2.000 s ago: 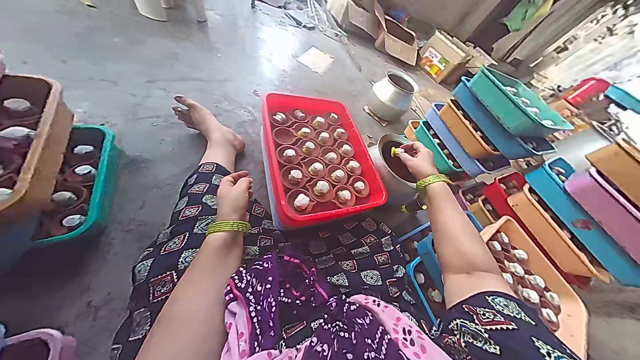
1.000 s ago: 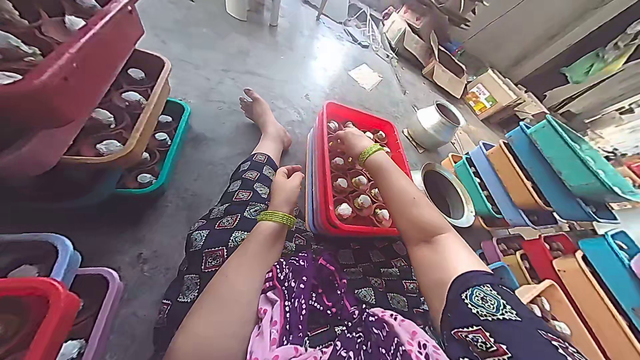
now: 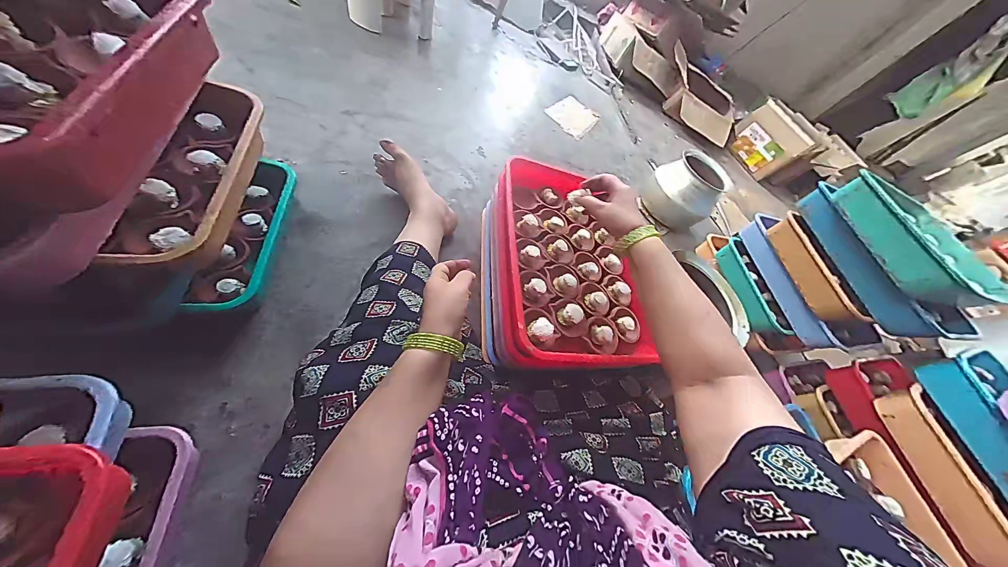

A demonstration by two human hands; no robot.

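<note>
A red plastic tray (image 3: 516, 260), on top of a stack of trays, stands between my arms. Inside it are several brown cone-like cups (image 3: 602, 335), each with a white, fluffy-looking top. My right hand (image 3: 613, 203) is over the tray's far right part, its fingertips at a white top (image 3: 579, 195); whether they grip it I cannot tell. Left of the tray, my left hand (image 3: 449, 295) is raised above my leg with its fingers curled; nothing shows in it, though its palm side is partly hidden.
Stacks of filled trays stand at the left (image 3: 256, 134) and right (image 3: 795, 260). Right of the red tray are a metal pot (image 3: 685, 189) and a wide metal vessel (image 3: 736, 315), partly behind my right arm. Cardboard boxes (image 3: 697, 102) and a paper sheet (image 3: 572, 116) lie farther off.
My right hand has gone from the wide metal vessel, where it held something yellow-green, to the red tray's far part. My left hand stays beside the tray. The view has swung left.
</note>
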